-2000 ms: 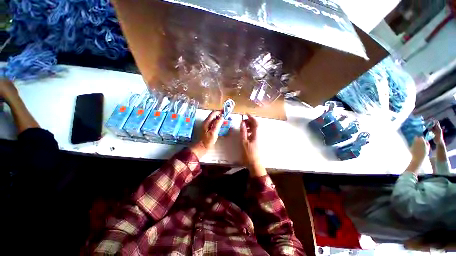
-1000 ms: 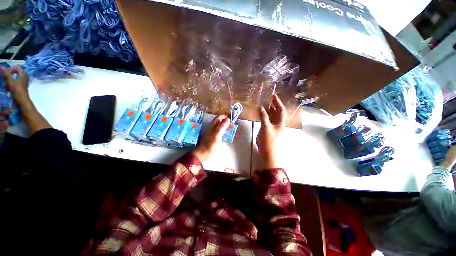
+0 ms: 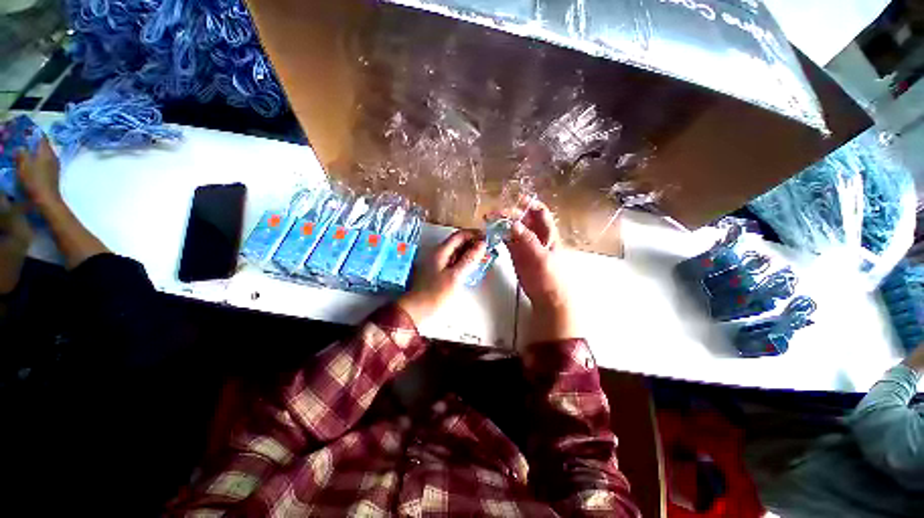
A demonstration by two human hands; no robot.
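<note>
A sleeved cable (image 3: 484, 267), light blue with a pale loop at its top, is between my hands above the table's front part. My left hand (image 3: 446, 271) grips its blue part from the left. My right hand (image 3: 535, 253) is at its loop end, fingers closed around something clear and shiny, likely a clear plastic box (image 3: 523, 210); its outline is blurred. The packed units (image 3: 335, 249) stand in a tight row left of my left hand, orange-red dots showing and loops at the top.
A large carton (image 3: 350, 132) holding clear boxes (image 3: 583, 132) lies open just beyond my hands. A phone (image 3: 213, 232) lies left; sleeved cables (image 3: 745, 288) lie right. Loose cables (image 3: 177, 51) are far left, a clear bag (image 3: 841, 202) far right. Other people's arms show on both sides.
My right hand has moved from the carton's opening to the sleeved cable, with a clear item at its fingers. My left hand still holds the cable, now tilted and closer to my right hand.
</note>
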